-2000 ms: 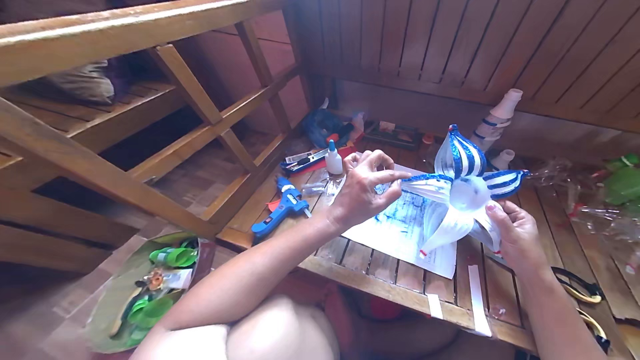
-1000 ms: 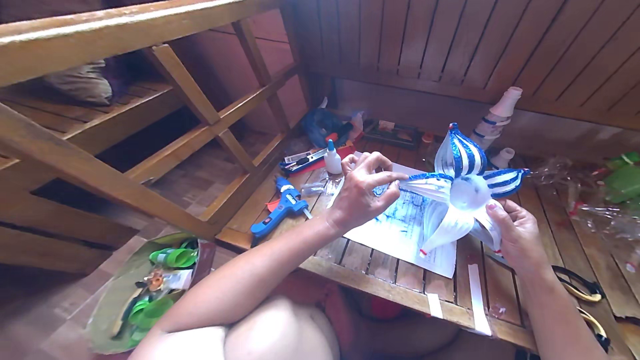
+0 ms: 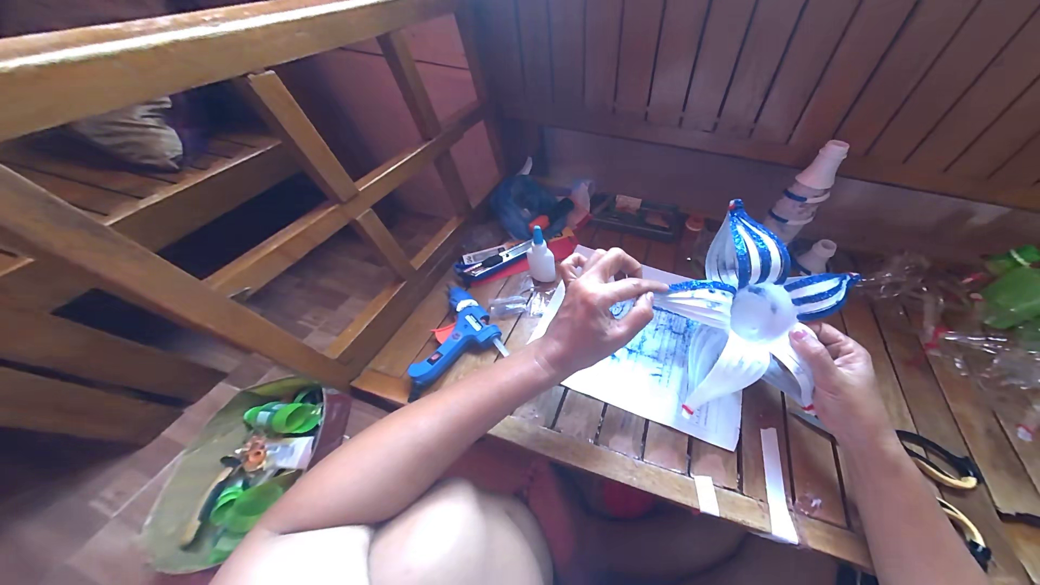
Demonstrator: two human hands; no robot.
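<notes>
A star-shaped flower of translucent white plastic petals (image 3: 762, 312) is held up over a wooden slatted table (image 3: 626, 431). Blue glitter stripes mark its upper and side petals; the lower petals are plain white with red tips. My right hand (image 3: 837, 370) grips it from the lower right, thumb near the round centre. At the tip of its left petal, my left hand (image 3: 601, 301) has its thumb and index finger close together; whether they pinch the tip or something small is unclear. Beneath lies a white sheet of paper (image 3: 650, 382) with blue glitter on it.
A blue glue gun (image 3: 459, 337) and a white glue bottle (image 3: 541, 258) stand left of the paper. Stacked white bottle pieces (image 3: 800, 195) are behind the flower. Clear plastic scraps (image 3: 967, 325) and scissors (image 3: 938, 463) lie right. A container with green plastic pieces (image 3: 175, 496) sits lower left, near a wooden railing.
</notes>
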